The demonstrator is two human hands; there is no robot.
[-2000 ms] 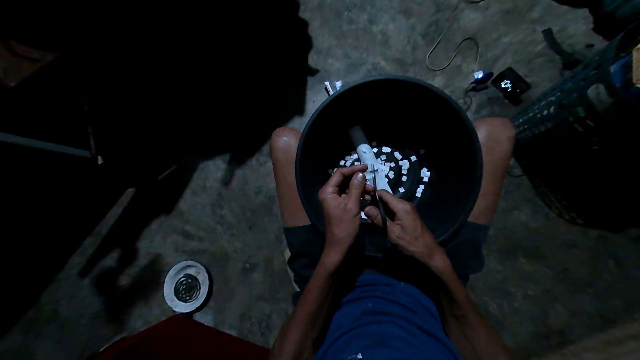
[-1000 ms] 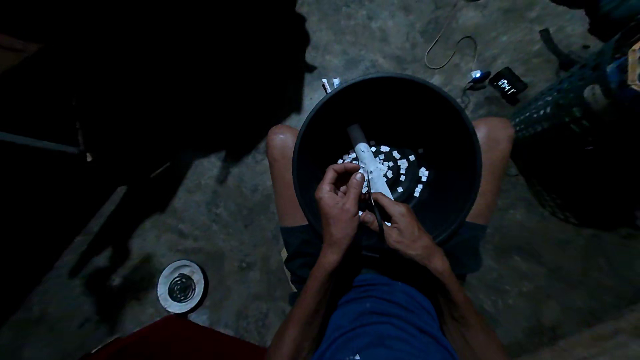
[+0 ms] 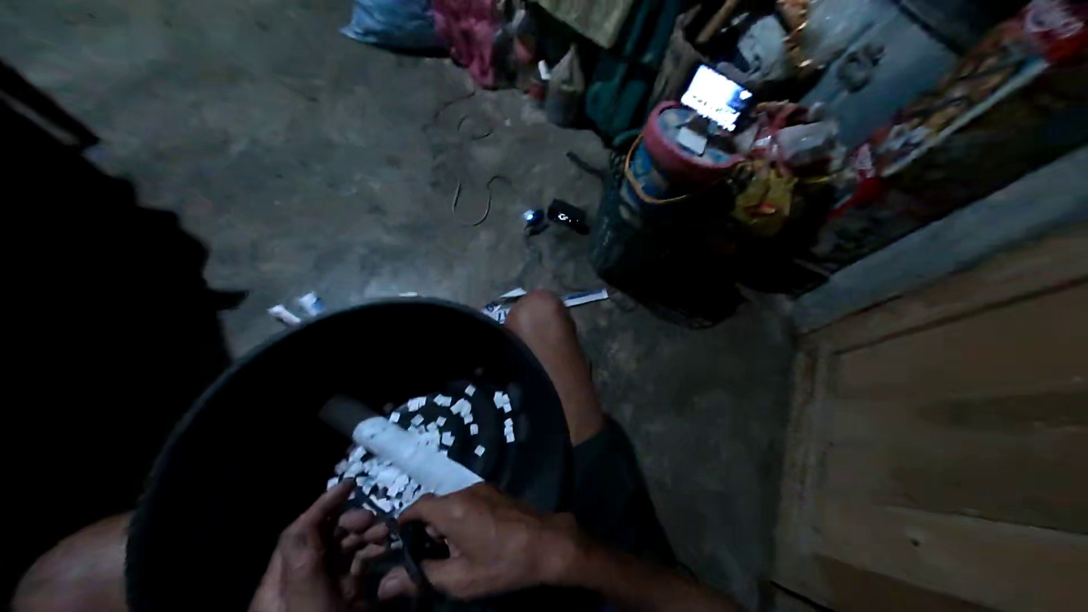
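Note:
A large round black tub [image 3: 191, 425] stands between my knees. Many small white pieces [image 3: 387, 489] lie scattered on its ridged bottom. Over them slants a white roll or tube [image 3: 416, 455] with a dark far end. My right hand [image 3: 493, 535] is closed around a dark tool with loop handles, which looks like scissors [image 3: 408, 544]; the near end of the white roll meets this hand. My left hand [image 3: 314, 544] is beside it, fingers curled near the tool; whether it holds anything is too dark to tell.
White scraps [image 3: 297, 308] lie on the concrete floor past the tub. Farther off are a thin cord [image 3: 472, 208], a small black device [image 3: 568, 216], a dark basket [image 3: 663, 263] and a bucket [image 3: 650, 170] bearing a lit screen [image 3: 716, 96]. A wooden panel [image 3: 943, 425] is at right.
The view has swung toward the right and forward, bringing in the bucket, lit screen and wooden panel. Both hands remain together at the tub's near side.

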